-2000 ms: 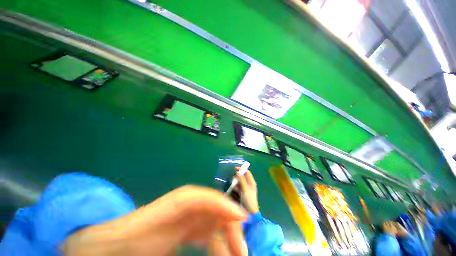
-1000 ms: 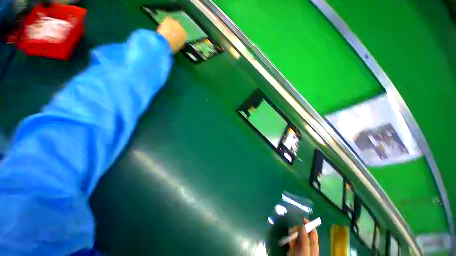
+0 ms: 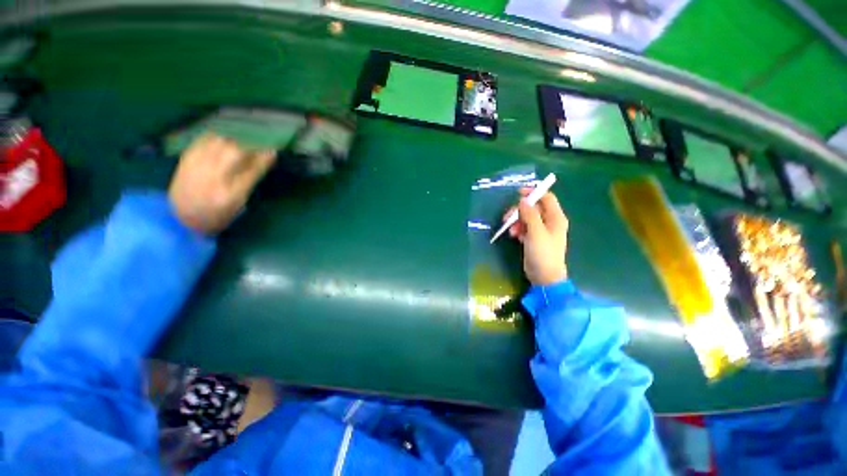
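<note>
My left hand [image 3: 215,181] is on the near edge of a blurred black tablet housing [image 3: 320,142] with a pale greenish panel, at the left of the bench; the fingertips are blurred. My right hand [image 3: 543,234] holds white tweezers [image 3: 526,206], tip pointing down and left, over the right edge of a clear plastic sheet [image 3: 481,253]. Yellow tape pieces [image 3: 494,299] lie on the sheet's near part.
Several other tablet units [image 3: 418,91] lie along the back rail. A red bin [image 3: 28,181] is at the far left. An amber tape strip [image 3: 671,256] and a tray of copper-coloured parts [image 3: 775,284] lie at the right. The dark green bench [image 3: 371,344] ends near my body.
My left hand has come back from the far left with the tablet unit, nearer to me. My right hand still holds the tweezers by the clear sheet. The view has turned and levelled.
</note>
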